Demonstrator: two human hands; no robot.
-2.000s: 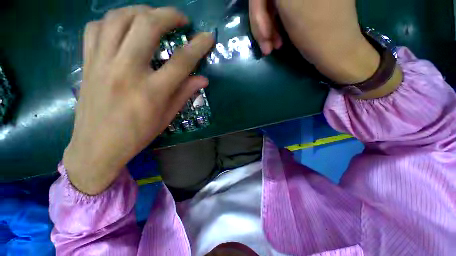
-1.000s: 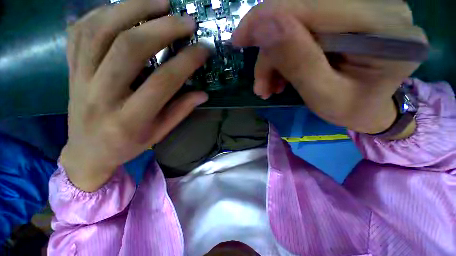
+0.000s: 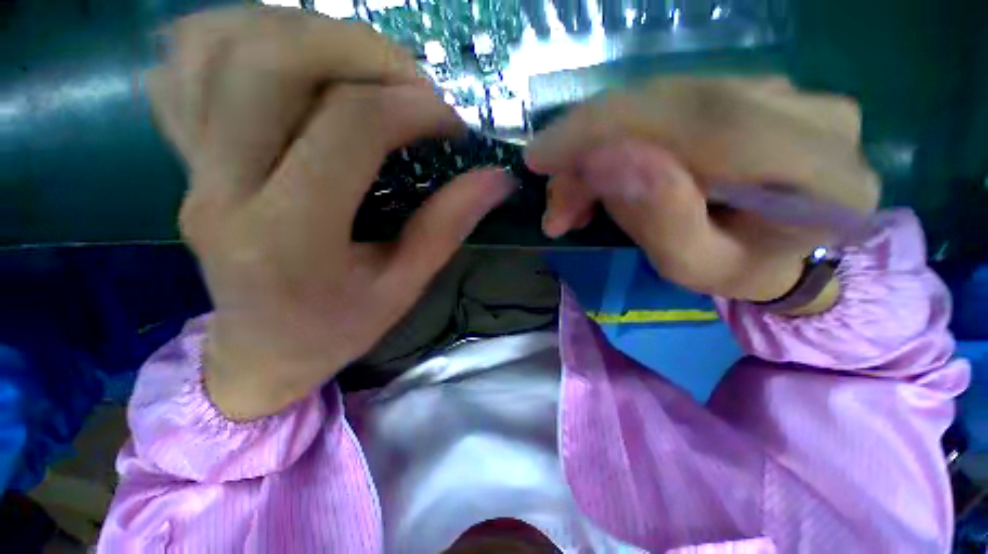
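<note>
A PCB panel [image 3: 455,41] with rows of small chips and bright silver rectangles lies on the dark-green mat at the top middle, partly under my left hand. My left hand [image 3: 314,206] is over the panel's left part, thumb and index finger apart, with nothing visible between them. My right hand [image 3: 693,173] is right of it and holds purplish tweezers [image 3: 791,206], slightly blurred. The fingertips of both hands are close together at the panel's lower edge. The tweezer tips are hard to make out, and I cannot tell if they hold anything.
Clear film with strong wavy glare [image 3: 661,24] lies at the top right beside the panel. The green mat [image 3: 87,162] ends at an edge in front of my lap. Blue fabric [image 3: 38,417] is at the lower left.
My right hand came down over the panel with the tweezers, then shifted slightly left and lower. My left thumb has moved right, towards the right fingertips. Glaring film now shows at the top right.
</note>
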